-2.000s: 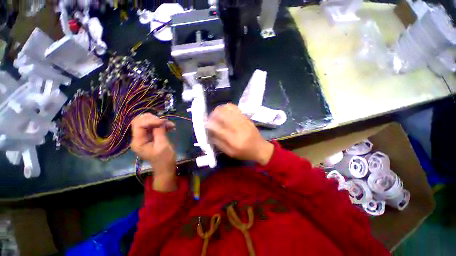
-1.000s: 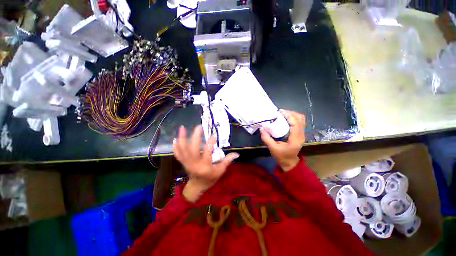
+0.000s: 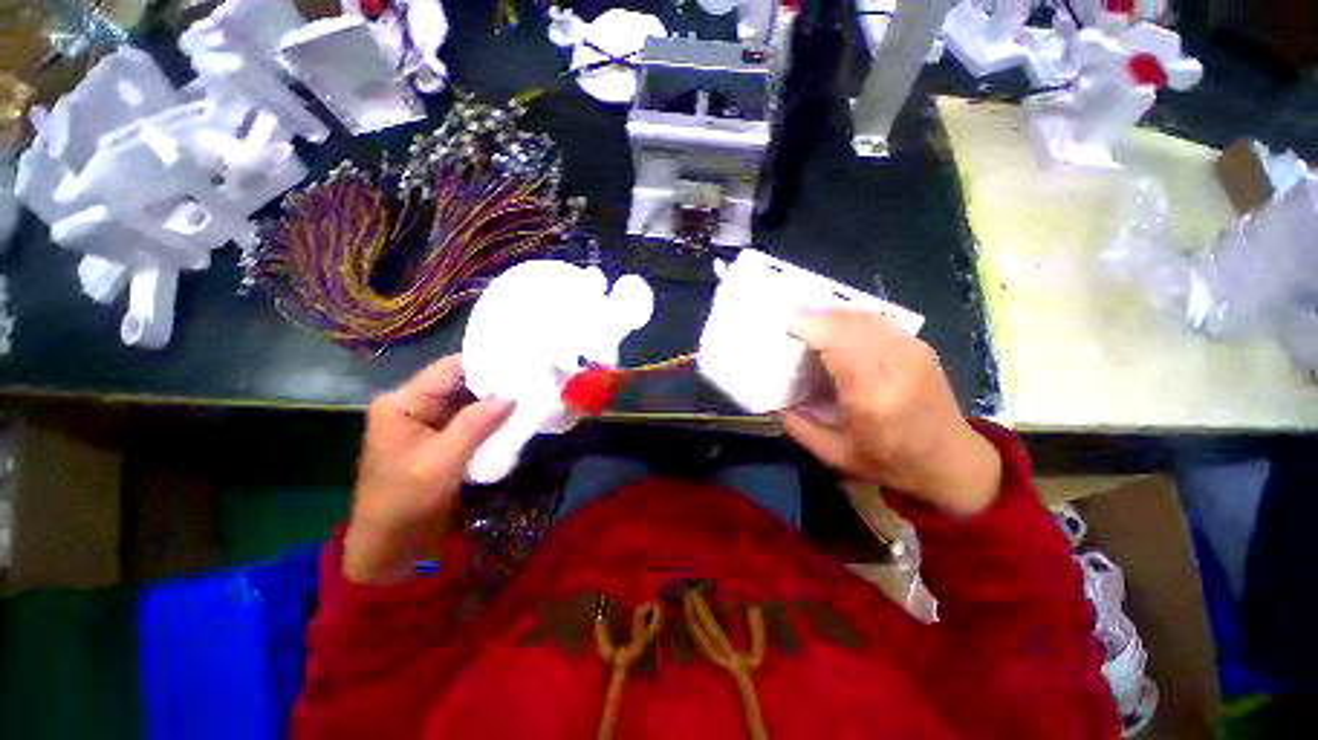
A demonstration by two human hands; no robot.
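My left hand (image 3: 412, 455) holds a white lobed head (image 3: 528, 336) by its lower left side, near the bench's front edge. A red centre piece (image 3: 590, 389) sits at its lower right. My right hand (image 3: 889, 398) holds a white base housing (image 3: 759, 330) by its right side, with the fingers over it. A thin yellowish-orange wire (image 3: 659, 364) spans the gap between the two parts. The palm sides of both hands are hidden.
A wire bundle (image 3: 362, 275) and heaped white housings (image 3: 152, 181) lie to the left. The screw feeder (image 3: 700, 145) stands behind the held parts. A pale board (image 3: 1070, 347) with red-centred units (image 3: 1084, 109) is at right. A carton (image 3: 1178, 549) of white parts is below.
My left hand, open a second ago, now holds the lobed head. The base housing is turned and raised in my right hand. The view has shifted, showing more units at the back right.
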